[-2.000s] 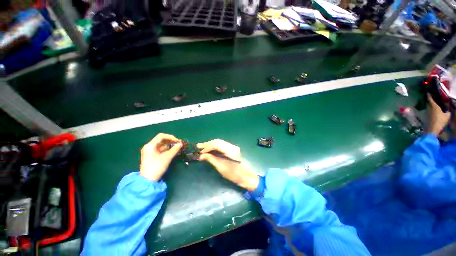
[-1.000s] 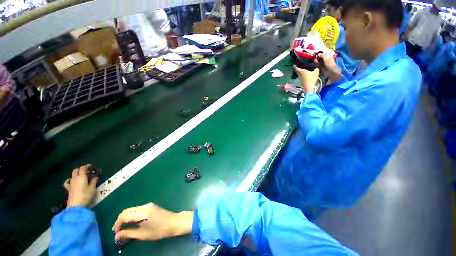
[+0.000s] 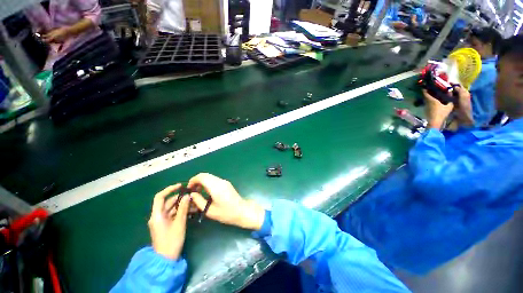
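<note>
My left hand [image 3: 167, 220] and my right hand [image 3: 221, 201] meet above the green bench top at lower centre. Both hold a small black module [image 3: 186, 196] between the fingertips, which hide most of it. A thin dark tool [image 3: 205, 209] points down from my right fingers, partly hidden. A loose group of similar modules lies right of my hands: one nearer [image 3: 274, 171] and two close together behind it [image 3: 280, 146], [image 3: 297, 150].
A white strip [image 3: 229, 134] with dark specks divides the bench from the belt, where modules [image 3: 168, 137] lie spaced out. A red-rimmed bin [image 3: 53, 274] is at lower left. Black grid trays [image 3: 182, 52] stand beyond. A person in blue [image 3: 459, 154] at right holds a red and black object.
One second ago my hands were apart, the left over the belt at a module. Now they are together over the bench, holding a module. The camera view has swung left.
</note>
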